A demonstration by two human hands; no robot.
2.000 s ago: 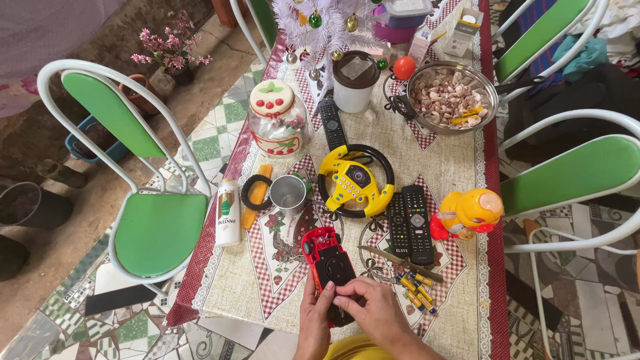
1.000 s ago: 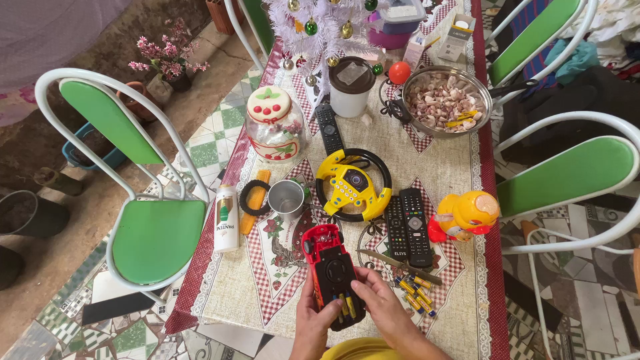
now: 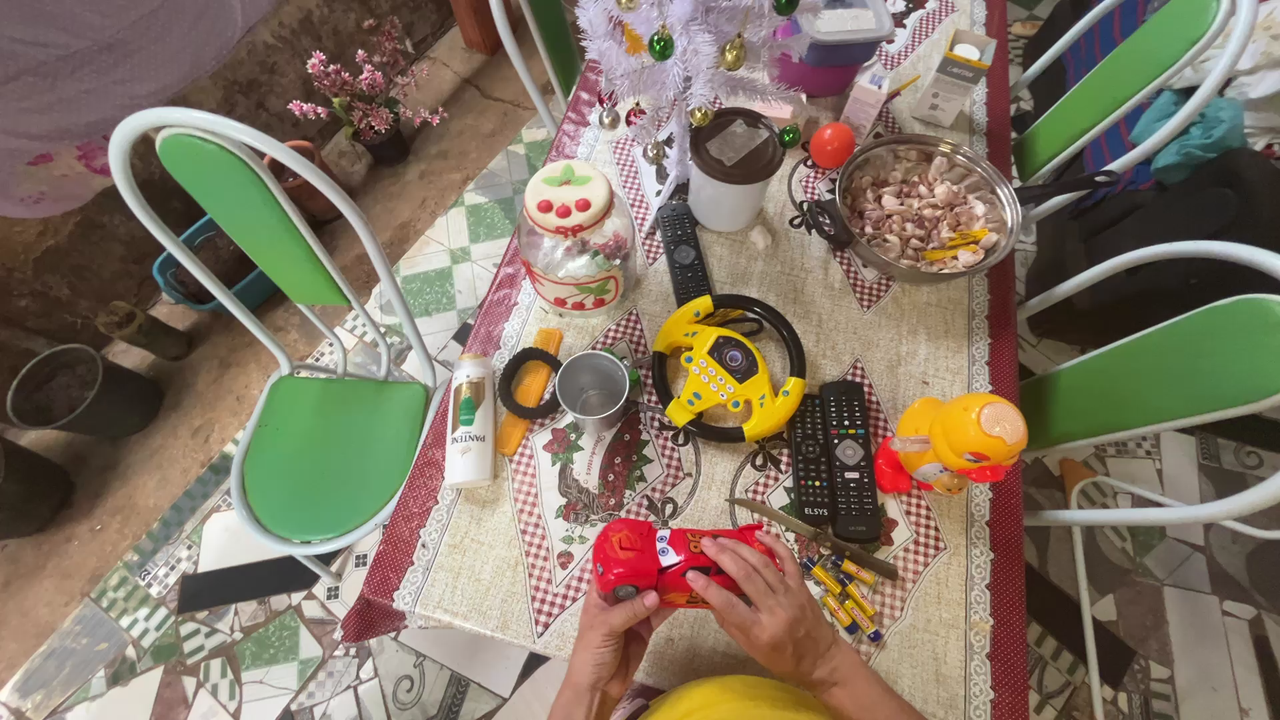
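Note:
A red toy car [image 3: 680, 560] with eyes on its windshield lies upright and sideways between my hands, over the near edge of the table. My left hand [image 3: 615, 635] grips its front end from below. My right hand [image 3: 755, 590] lies over its rear and side, fingers spread across the body. Right of my right hand, several yellow and blue batteries [image 3: 845, 597] lie loose on the cloth. A knife [image 3: 815, 537] rests just above them. Two black remote controls [image 3: 840, 455] lie side by side beyond the knife, and a yellow toy steering wheel [image 3: 730, 368] is to their left.
An orange toy duck [image 3: 955, 440] stands near the right edge. At left are a shampoo bottle [image 3: 470, 422], a metal mug [image 3: 593, 390] and a glass jar [image 3: 575, 245]. Farther back are a pot of garlic cloves [image 3: 925, 205], a lidded tub [image 3: 733, 175] and a white Christmas tree [image 3: 675, 60]. Green chairs flank the table.
The toy car has been turned from underside up, pointing away from me, to wheels down and sideways. Both hands have shifted around it.

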